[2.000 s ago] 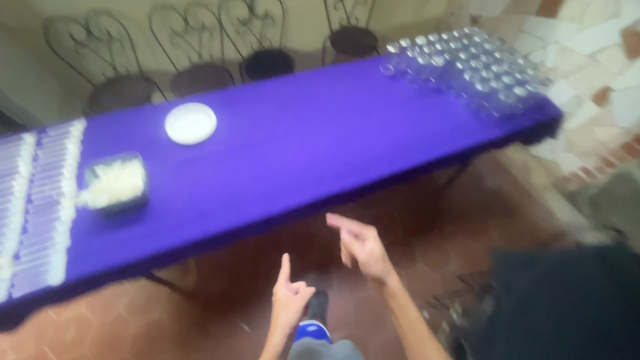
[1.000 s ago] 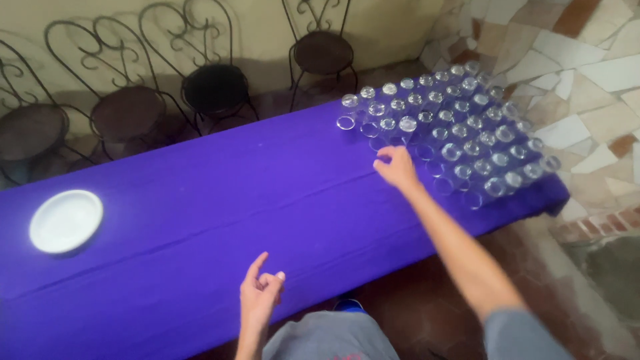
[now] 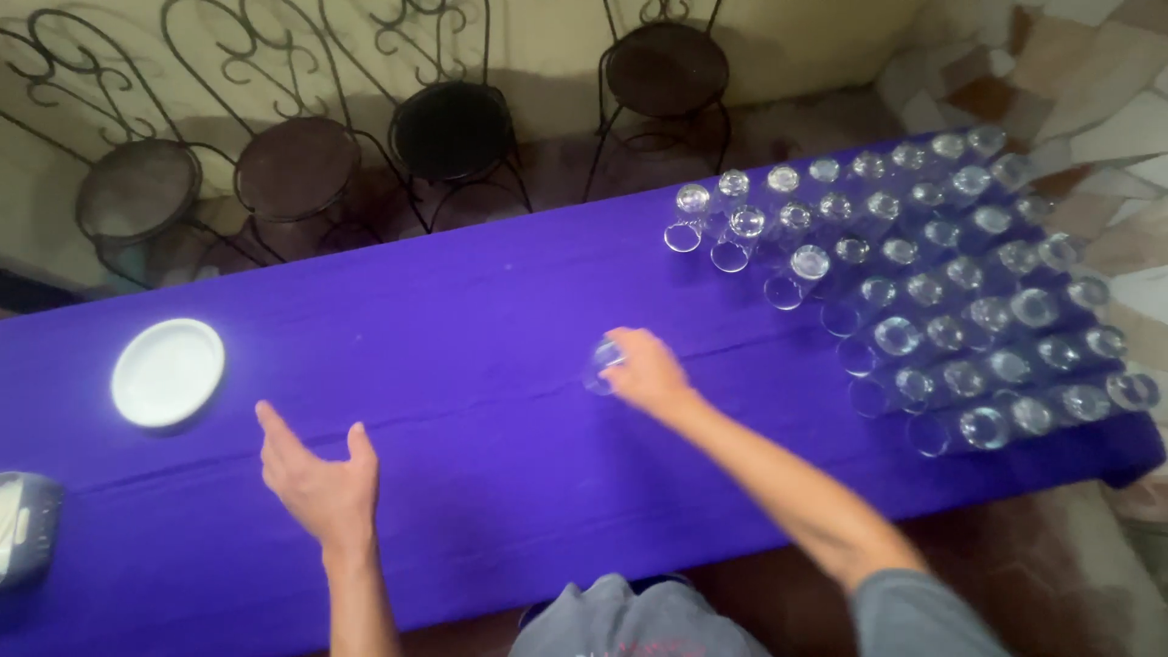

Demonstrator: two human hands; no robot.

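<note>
My right hand [image 3: 646,372] grips a clear drinking glass [image 3: 604,367] above the middle of the purple tablecloth [image 3: 456,365]. Rows of upside-down clear glasses [image 3: 896,336] cover the right end of the table, to the right of that hand. My left hand [image 3: 319,474] hovers over the cloth with thumb and fingers apart and nothing in it. Nearest to it, at the left, lies a round white plate [image 3: 169,372], or a stack of them; which one I cannot tell.
A grey plastic container [image 3: 44,529] with white contents is cut off at the left edge. Metal chairs with round seats, one of them black [image 3: 453,132], stand along the table's far side by the wall. Irregular stone paving [image 3: 1095,164] lies beyond the right end.
My right hand has gone from the edge of the glass rows to the middle of the table, now with a glass in it. My left hand has moved left, nearer the white plate.
</note>
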